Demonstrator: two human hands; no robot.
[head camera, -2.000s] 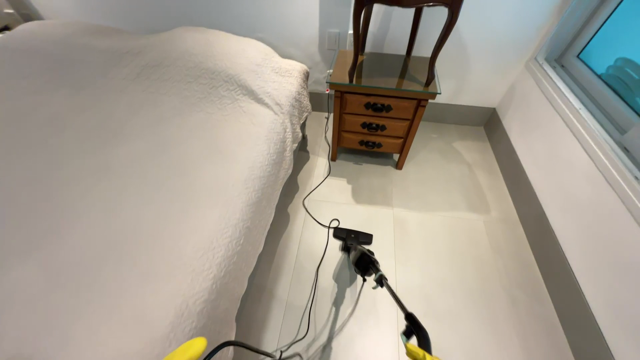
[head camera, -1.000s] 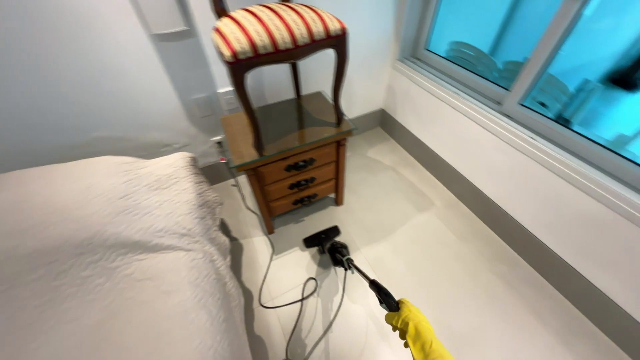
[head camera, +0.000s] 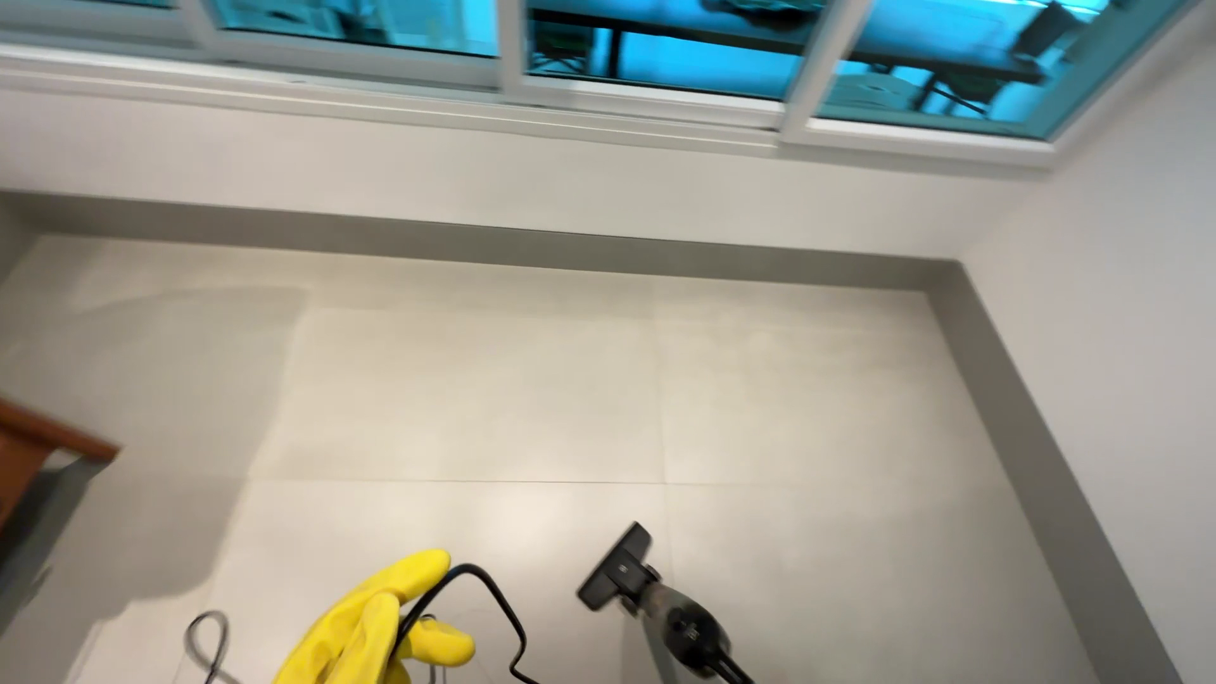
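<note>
My left hand (head camera: 380, 622), in a yellow rubber glove, holds a loop of black power cord (head camera: 489, 584) between thumb and fingers at the lower edge of the view. To its right, the black floor head (head camera: 616, 567) of a stick vacuum cleaner rests on the pale tiled floor, tilted diagonally. The vacuum's dark body (head camera: 692, 629) runs down and out of the bottom of the frame, so its handle is hidden. My right hand is out of view.
A wooden nightstand's leg (head camera: 71, 439) shows at the left edge. More cord (head camera: 207, 646) lies curled on the floor at lower left. A grey baseboard (head camera: 494, 249) runs below the sliding window (head camera: 655, 104) and turns along the right wall (head camera: 1121, 361).
The view has swung right, from the bed and nightstand to the window wall. My left hand with the cord has come into sight, while the gloved hand on the vacuum handle has left it.
</note>
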